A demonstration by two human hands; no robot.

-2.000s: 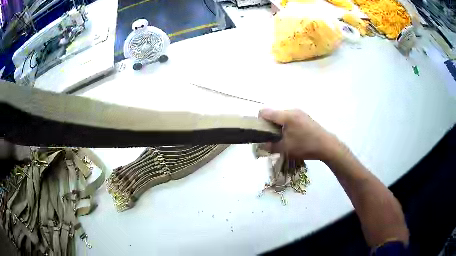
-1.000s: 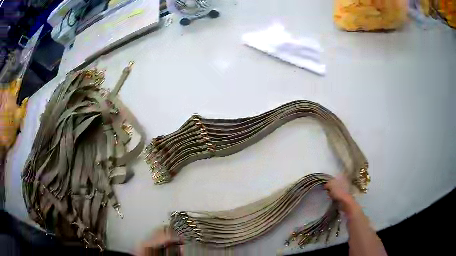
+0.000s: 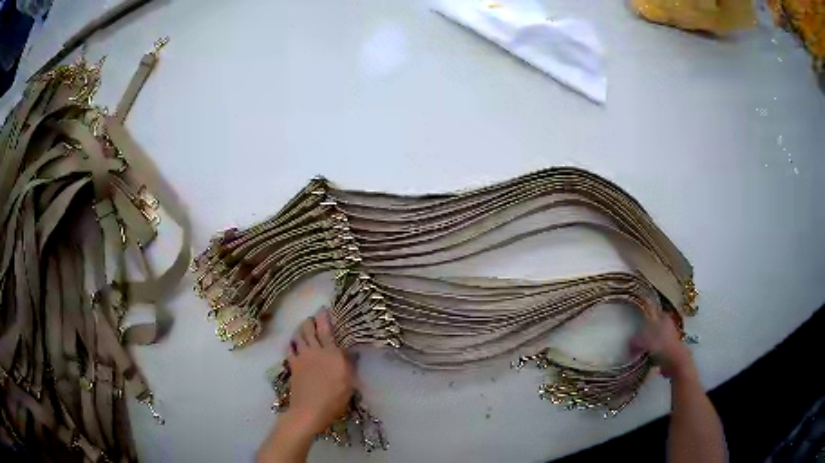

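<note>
Two rows of tan webbing straps lie side by side on the table. The upper strap row (image 3: 507, 194) bends down at the right, with gold hooks at both ends. The lower strap row (image 3: 497, 312) touches it near the gold slider buckles. My left hand (image 3: 321, 371) grips the lower row near its left end, beside the buckles; hook ends stick out below the hand. My right hand (image 3: 659, 339) holds the lower row at its right bend, with the hooked ends curling back left beneath. The fingers of my right hand are blurred.
A tangled strap heap (image 3: 59, 271) lies at the left, with one strap end pointing up. A folded white cloth or bag (image 3: 543, 41) lies at the top. Orange-yellow pieces (image 3: 696, 13) are at the top right. The white table (image 3: 271, 108) has a curved edge at lower right.
The lower row has moved up against the upper row, its buckles now beside the upper ones. My left hand has moved up and right into clear view. The view has shifted downward since the earlier frames.
</note>
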